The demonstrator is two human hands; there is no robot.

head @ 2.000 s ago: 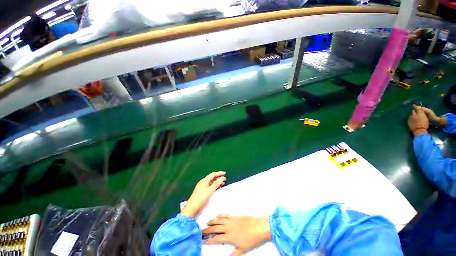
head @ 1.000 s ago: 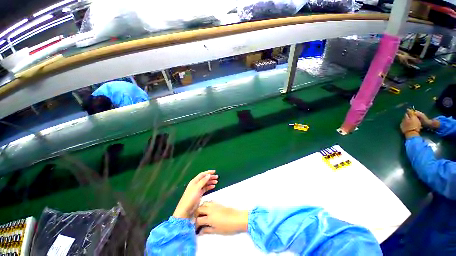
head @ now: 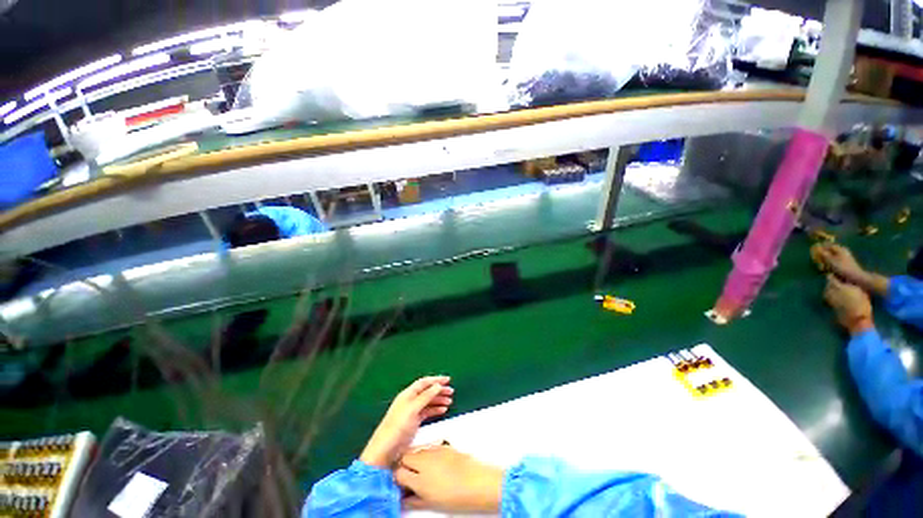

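Note:
The white board (head: 597,430) lies in front of me on the green belt. My left hand (head: 410,417) is at its left edge, palm turned inward, fingers apart and empty. My right hand (head: 450,480) lies low on the board against my left wrist, fingers curled down; whether it holds anything is hidden. A small dark piece (head: 446,443) shows just above my right hand. A small group of yellow units (head: 702,381) with dark and silver ends stands at the board's far right corner. One loose yellow unit (head: 616,305) lies on the belt beyond the board.
A black parts bag (head: 187,476) with a white label and a filled white tray (head: 40,476) are at lower left. A pink-wrapped post (head: 774,223) rises at the right. Another person's hands (head: 845,283) work beyond it. A raised shelf (head: 445,152) crosses above; a person in blue bends behind it.
The view has tilted up, so the shelf and belt sit lower in the picture. My hands stay together at the board's left edge. The other person's hands have spread slightly.

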